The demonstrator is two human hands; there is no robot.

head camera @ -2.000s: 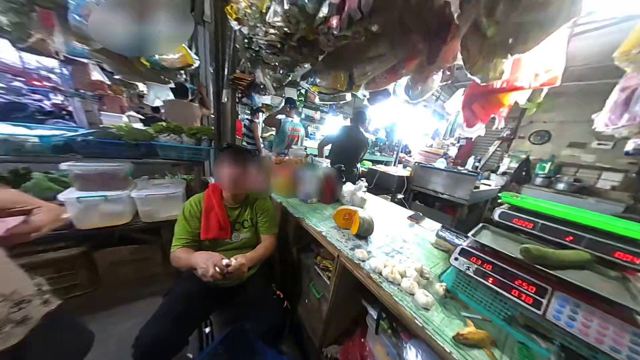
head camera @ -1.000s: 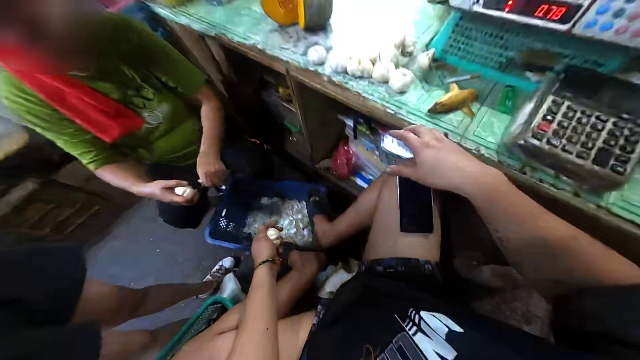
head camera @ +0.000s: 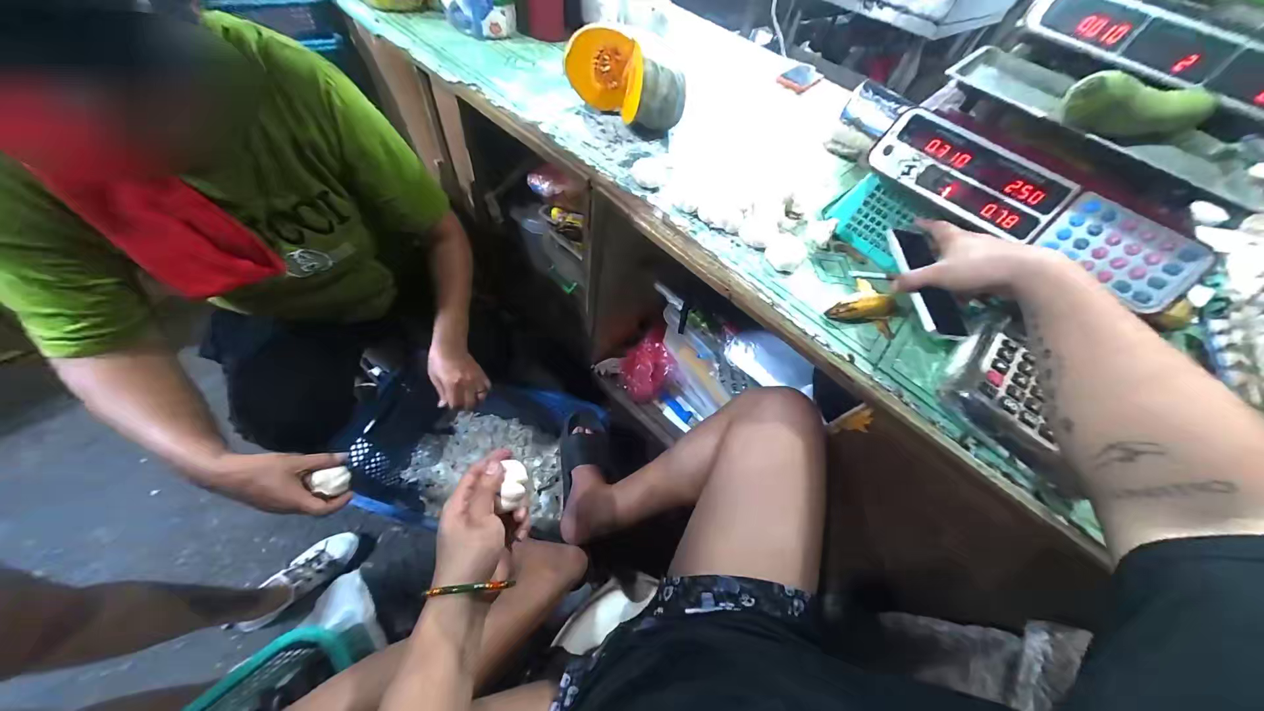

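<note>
My left hand (head camera: 481,509), with a beaded bracelet at the wrist, holds a white garlic bulb (head camera: 513,485) above a blue plastic crate (head camera: 395,513) of pale skins. My right hand (head camera: 948,262) grips a smartphone (head camera: 926,283) over the counter, between the teal basket (head camera: 874,219) and a plastic-wrapped calculator (head camera: 1007,380). More garlic bulbs (head camera: 755,222) lie on the counter near its edge. A co-worker in a green shirt sits at the left; that person's hand holds another garlic bulb (head camera: 329,481) beside the crate.
The green counter (head camera: 829,346) bears a cut pumpkin (head camera: 617,79), a yellow-brown object (head camera: 862,304) and a digital scale (head camera: 973,173). A second scale behind carries a green gourd (head camera: 1136,104). Open shelves under the counter hold plastic bags. A green basket (head camera: 286,657) stands at the lower left.
My right hand has moved from above my thigh to over the counter, and the phone that lay on the thigh is now in it. My left hand still holds garlic.
</note>
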